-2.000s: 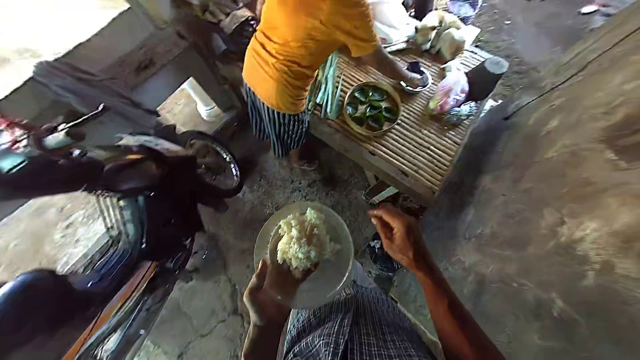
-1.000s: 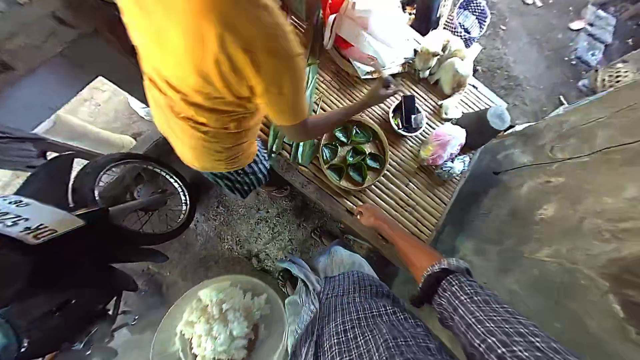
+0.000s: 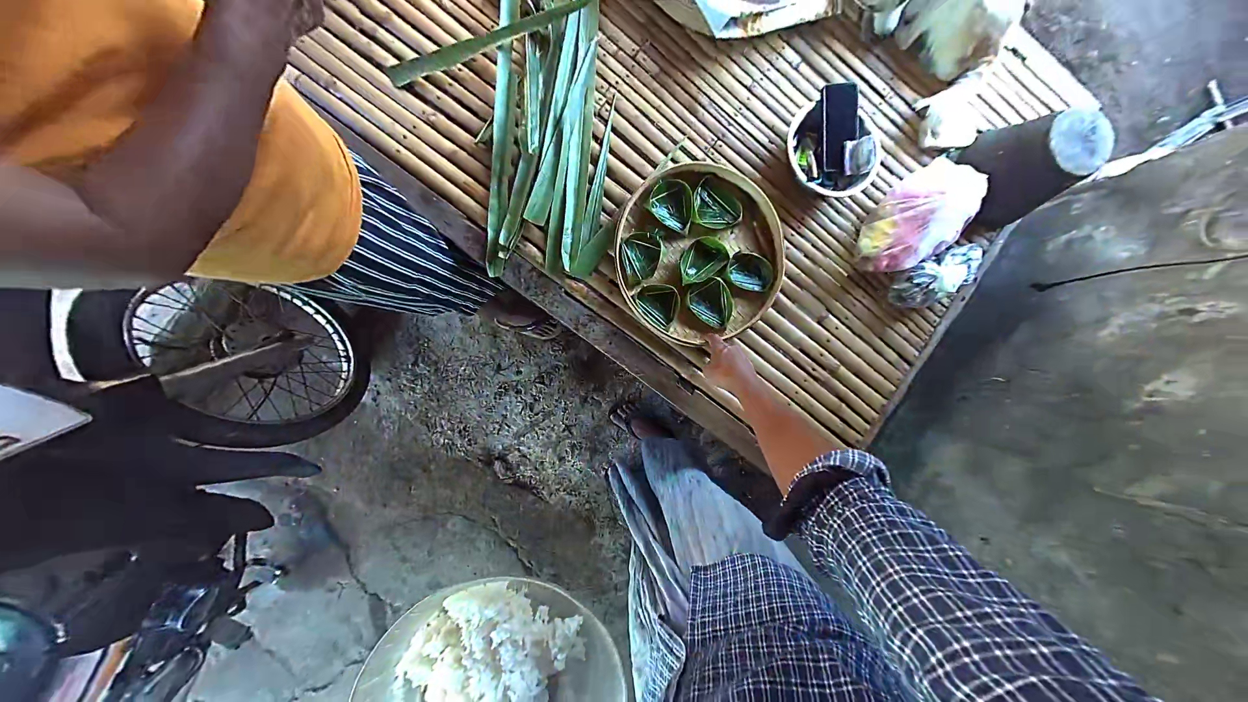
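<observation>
My right hand (image 3: pixel 729 369) reaches to the near rim of a round woven tray (image 3: pixel 770 216), its fingers at or just touching the rim. Several folded green leaf cups (image 3: pixel 704 259) lie in the tray, on a bamboo slat platform. At the bottom edge is a plate (image 3: pixel 606 643) heaped with white rice (image 3: pixel 492 643); my left hand is not visible. Long green leaf strips (image 3: pixel 575 146) lie left of the tray. Beyond it to the right stands a white bowl (image 3: pixel 795 166) with a dark box-like item and small things inside.
A person in an orange shirt (image 3: pixel 292 195) and striped cloth stands at left, beside a parked motorcycle's wheel (image 3: pixel 239 351). A pink plastic bag (image 3: pixel 921 216), a dark cylinder (image 3: pixel 1019 166) and an animal (image 3: pixel 960 34) are on the platform's right side. A concrete wall (image 3: pixel 1102 390) borders it.
My right hand has moved from the platform's front edge to the woven tray's rim. The rice plate sits lower in view. The other person's arm no longer reaches toward the bowl. The view has moved closer.
</observation>
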